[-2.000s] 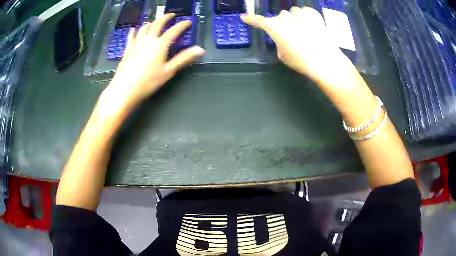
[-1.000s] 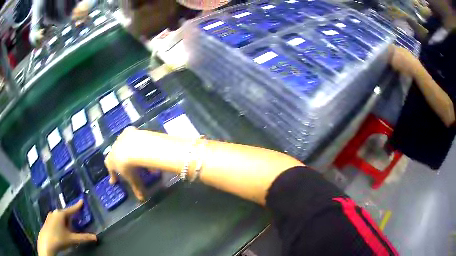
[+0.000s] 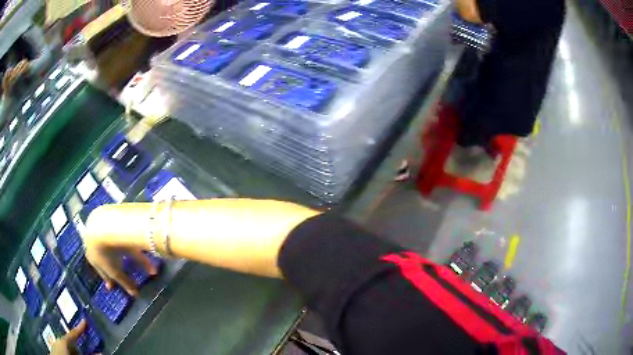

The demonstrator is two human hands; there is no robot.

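Blue keypad phones [image 3: 112, 299] lie in rows in a clear tray [image 3: 182, 161] at the left. Several show white screen areas. My right hand [image 3: 116, 244] is over the near row, palm down, fingers apart and bent down onto or just above the phones; it partly hides them. My left hand [image 3: 68, 341] is small and cut off at the bottom left edge, with a fingertip at a blue phone [image 3: 89, 338]; its grip cannot be made out.
A tall stack of clear trays [image 3: 326, 149] with blue phones stands beyond my right arm. A person in dark clothes [image 3: 517, 62] is by a red stool [image 3: 466, 182]. Dark phones or parts [image 3: 486, 276] are on the floor. A round fan [image 3: 170, 14] is at the top.
The view has swung from the bench front to the right side. My left hand is now mostly out of the picture. A white screen area shows near it where phones looked dark before.
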